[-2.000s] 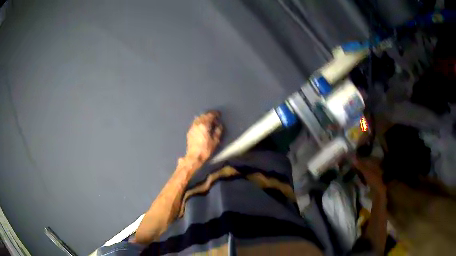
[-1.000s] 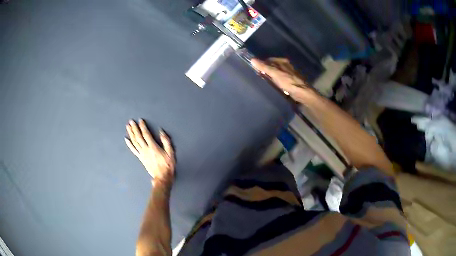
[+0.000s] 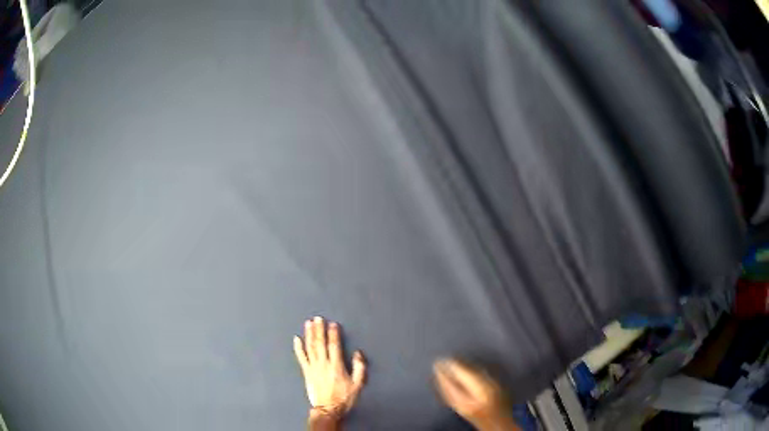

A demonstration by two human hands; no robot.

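A wide dark grey fabric ply [image 3: 194, 210] covers the table, smooth at the left and middle. Long folds in it run from the top down to the lower right. My left hand [image 3: 327, 370] lies flat on the fabric near the bottom, fingers spread, holding nothing. My right hand [image 3: 472, 394] is blurred, to the right of my left hand, at the bottom over the fabric near its lower edge. Its fingers look curled, but whether it holds anything cannot be told.
Part of the long silvery rail [image 3: 570, 404] and a blue piece [image 3: 583, 378] show at the table edge at the lower right. Heaped scraps [image 3: 687, 392] lie beyond the edge. A white cord [image 3: 30, 93] hangs at the upper left.
The view has shifted, showing more of the folded fabric. The white and silver machine has left view. My right hand has come off its bar and now shows beside my left hand, which stays flat.
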